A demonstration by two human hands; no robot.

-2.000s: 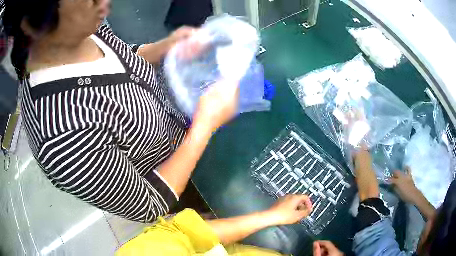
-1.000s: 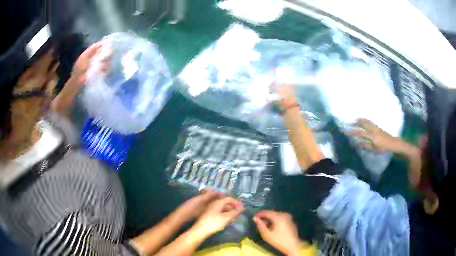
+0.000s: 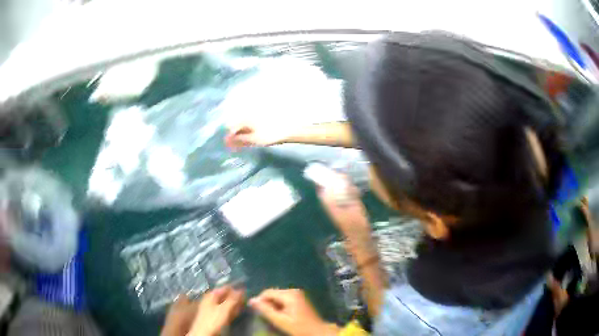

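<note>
My left hand (image 3: 215,311) is at the bottom edge, by the near side of a clear blister tray (image 3: 177,259) with rows of pieces. My right hand (image 3: 289,312) is just right of it, apart from it, near a yellow garment. The fingers of both hands are curled with the tips together. Blur hides whether either hand holds something small. A white rectangular tray or box (image 3: 261,202) lies beyond the blister tray.
An open clear bag of white pieces (image 3: 128,154) lies behind the trays, beside a large whitish bag (image 3: 282,92). A dark-haired person in denim leans in from the right, holding something white. Another tray (image 3: 348,262) lies near. At left are a round clear bag (image 3: 39,220) and a blue tray (image 3: 62,282).
The view has swung right. The striped-shirt neighbour is now mostly out at the left. The denim-clad neighbour's head has come into full view. My hands stay low, close together.
</note>
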